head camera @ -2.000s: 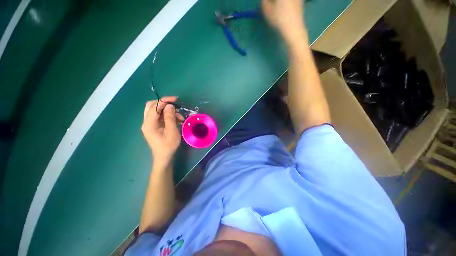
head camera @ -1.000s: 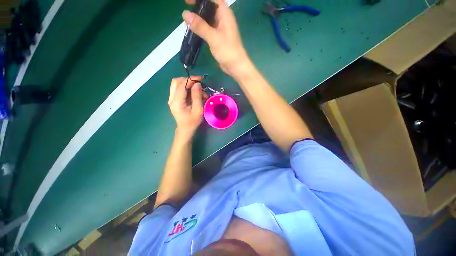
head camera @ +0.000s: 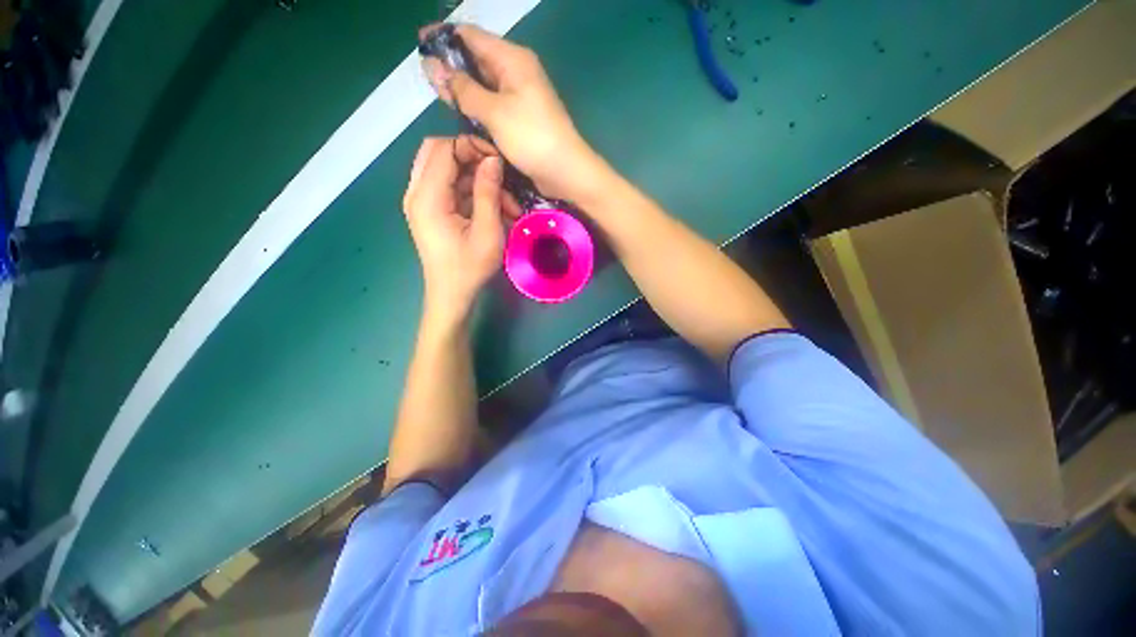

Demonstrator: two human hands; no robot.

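The appliance body with its bright pink flared ring (head camera: 549, 255) and dark centre stands on the green bench. A black handle shell (head camera: 446, 50) points away from it. My right hand (head camera: 513, 110) grips the shell, fingers around its far part. My left hand (head camera: 456, 212) is beside the pink ring, its fingertips pinched on thin dark wires close to the shell's near end. The hands nearly touch and hide most of the wires and the joint between shell and body.
Blue-handled cutters (head camera: 713, 56) lie at the top edge, partly cut off, with dark specks (head camera: 794, 122) near them. An open carton (head camera: 953, 361) with black parts is at the right. A white strip (head camera: 249, 249) crosses the green surface. A dark cylinder (head camera: 56, 248) lies at far left.
My right hand first came from the upper right with the black shell. It has since lowered the shell towards my left hand and the wires. The cutters now sit higher in view.
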